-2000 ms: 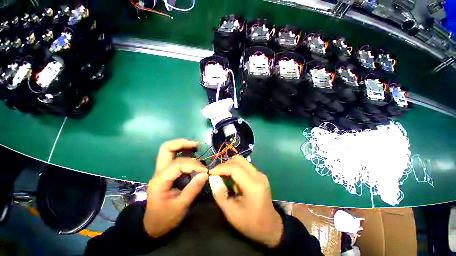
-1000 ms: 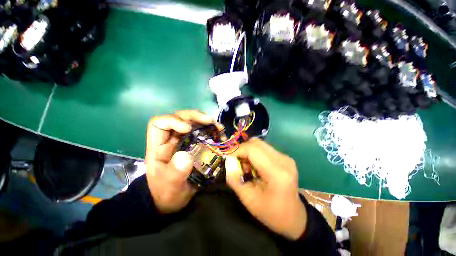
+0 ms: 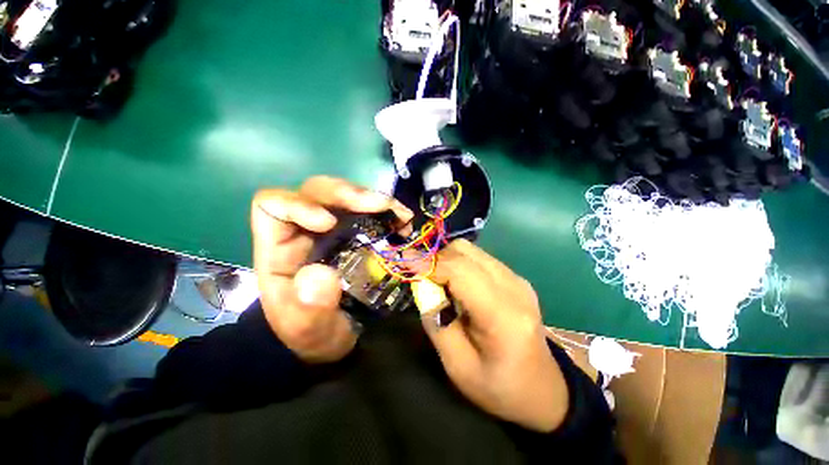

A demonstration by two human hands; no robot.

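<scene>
A black camera head module [image 3: 368,272] with silvery parts is held in my left hand [image 3: 304,263] above the bench's near edge. Thin red, yellow and blue wires [image 3: 423,238] run from it to the round black cup of a white-armed housing [image 3: 465,195] lying on the bench. My right hand [image 3: 495,318] is at the module's right side, with its fingers at the wires and a short yellow-and-black handle [image 3: 431,296] between thumb and fingers. The handle's tip is hidden. The white bracket [image 3: 414,127] points away from me.
The green bench [image 3: 273,109] bears rows of black modules [image 3: 604,38] at the back right and more modules [image 3: 82,54] at the far left. A white tangled heap [image 3: 686,254] lies on the right. A carton [image 3: 677,390] and a black stool [image 3: 109,281] stand below the edge.
Since two seconds ago, the module in my left hand has turned so its silvery inside shows. My right hand has moved slightly right, and the view has shifted down.
</scene>
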